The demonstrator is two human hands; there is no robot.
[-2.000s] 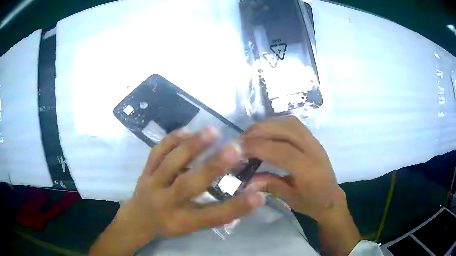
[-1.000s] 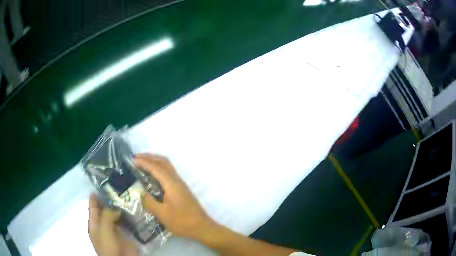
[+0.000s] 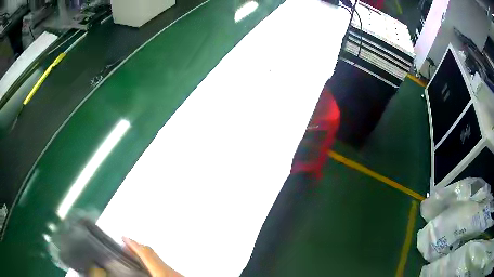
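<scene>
A blurred dark bagged phone housing (image 3: 97, 246) is at the lower left, over the edge between the white foam mat (image 3: 216, 146) and the green bench. Shiny clear plastic shows around its left end. My right hand (image 3: 149, 258) is cut off by the bottom edge; its visible fingers hold the right side of the housing. A small blurred skin-toned patch at the housing's bottom edge may be a fingertip of my left hand (image 3: 97, 272); the rest of that hand is out of the picture.
The green bench (image 3: 135, 86) curves along the mat's left. At right are a red stool (image 3: 325, 130), yellow floor lines, a white-framed cabinet (image 3: 452, 103) and white plastic bags (image 3: 457, 227). Stacked white trays (image 3: 382, 38) and black cables are at the far end.
The view has turned along the bench towards its far end. The bagged housing and hands now sit lower and further left, partly cut off. Trays, stool and cabinet show more fully.
</scene>
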